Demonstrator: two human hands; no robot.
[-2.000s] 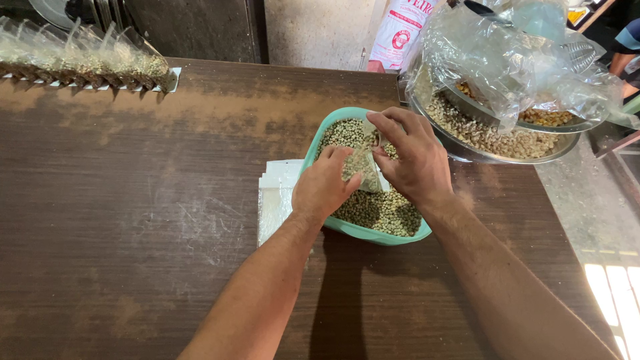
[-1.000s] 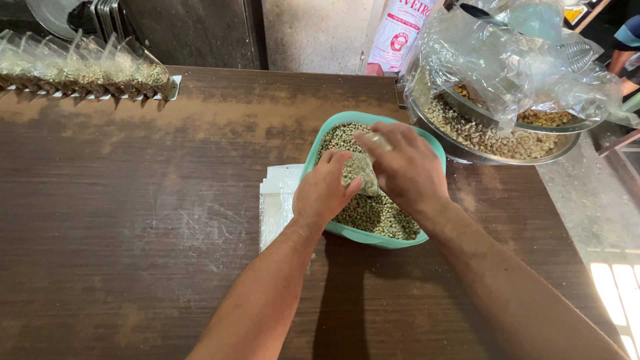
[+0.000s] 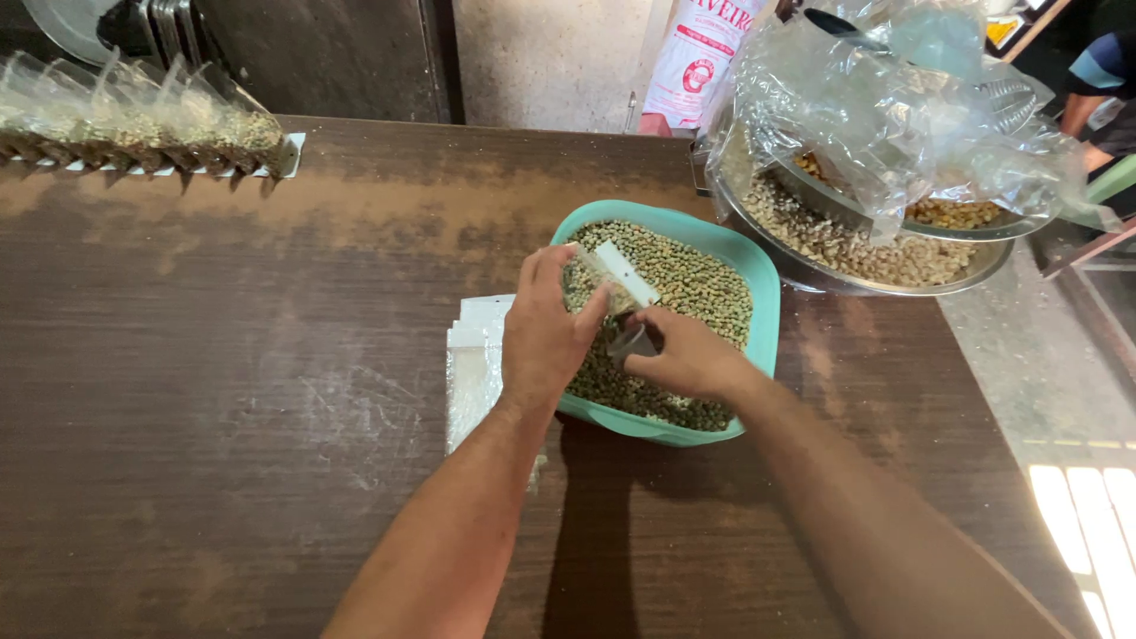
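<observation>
A turquoise plastic tub (image 3: 765,293) on the brown table holds many small greenish-beige grains, which look like dried peas or lentils (image 3: 692,280). Over its left part my left hand (image 3: 552,319) grips a small clear plastic bag (image 3: 596,282) with a white header strip (image 3: 626,273). Just right of the bag, low over the grains, my right hand (image 3: 688,355) holds a small clear cup (image 3: 632,344) by its rim. Flat bags with white headers (image 3: 475,355) lie in a stack against the tub's left side, partly behind my left forearm.
A row of filled clear bags (image 3: 133,133) stands at the back left. Metal bowls of grains (image 3: 887,257), draped with clear plastic (image 3: 887,106), sit at the back right. Behind the table edge is a printed white and red sack (image 3: 697,67). Part of a person (image 3: 1100,98) shows at far right.
My right hand has moved down from the bag's top to low over the grains, where the small cup now shows in it. My left hand stays at the tub's left part with the bag.
</observation>
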